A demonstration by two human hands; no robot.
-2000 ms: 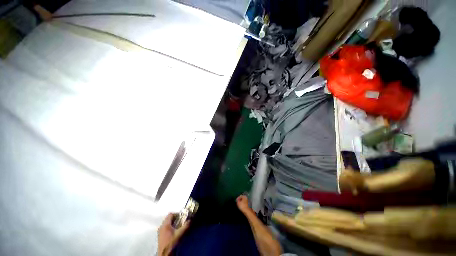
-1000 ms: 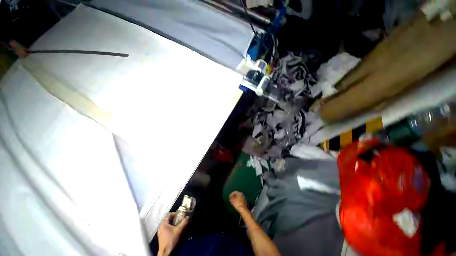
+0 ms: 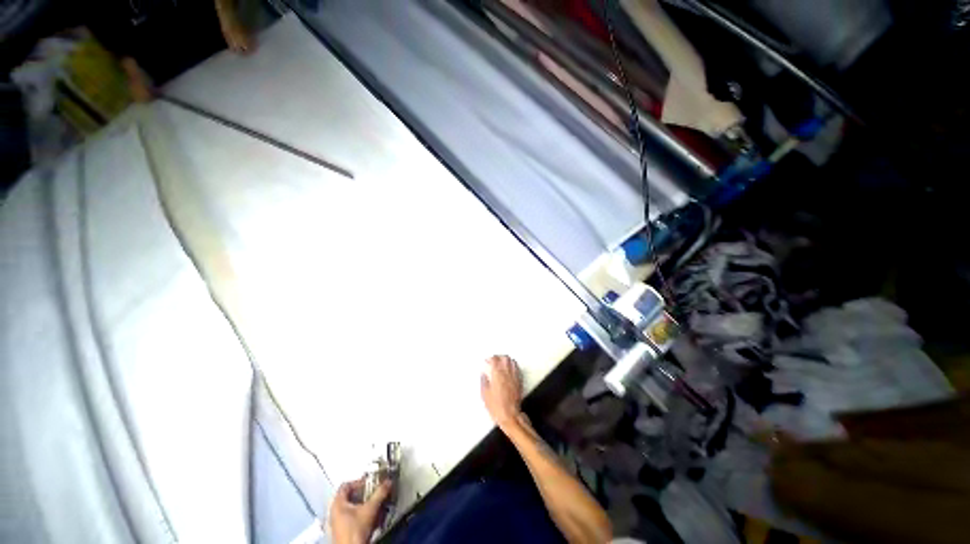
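Observation:
Pale cloth [image 3: 308, 255] covers the cutting table, with glare over its middle and a fold edge running down towards me. My left hand [image 3: 357, 508] is shut on a small brassy-silver metal clamp or weight [image 3: 383, 465] at the near table edge. My right hand [image 3: 502, 389] lies on the pale surface near the right edge, palm down, with nothing visible in it; its fingers are close together. A long thin brown strip [image 3: 255, 135] lies on the cloth at the far side, its far end by another person's hand [image 3: 136, 80].
A thin metal rail [image 3: 511, 223] crosses the table, with a white-and-blue machine [image 3: 628, 324] at its right end. Blue-grey cloth [image 3: 511, 128] lies beyond it. A dark cable [image 3: 640, 149] hangs there. Fabric scraps [image 3: 734, 287] heap at right. Another person's hand [image 3: 236, 27] shows at top.
The view has swung towards the rail and machine. My right hand has moved from beside the table onto its surface. My left hand still holds the metal piece. The fold lies farther left.

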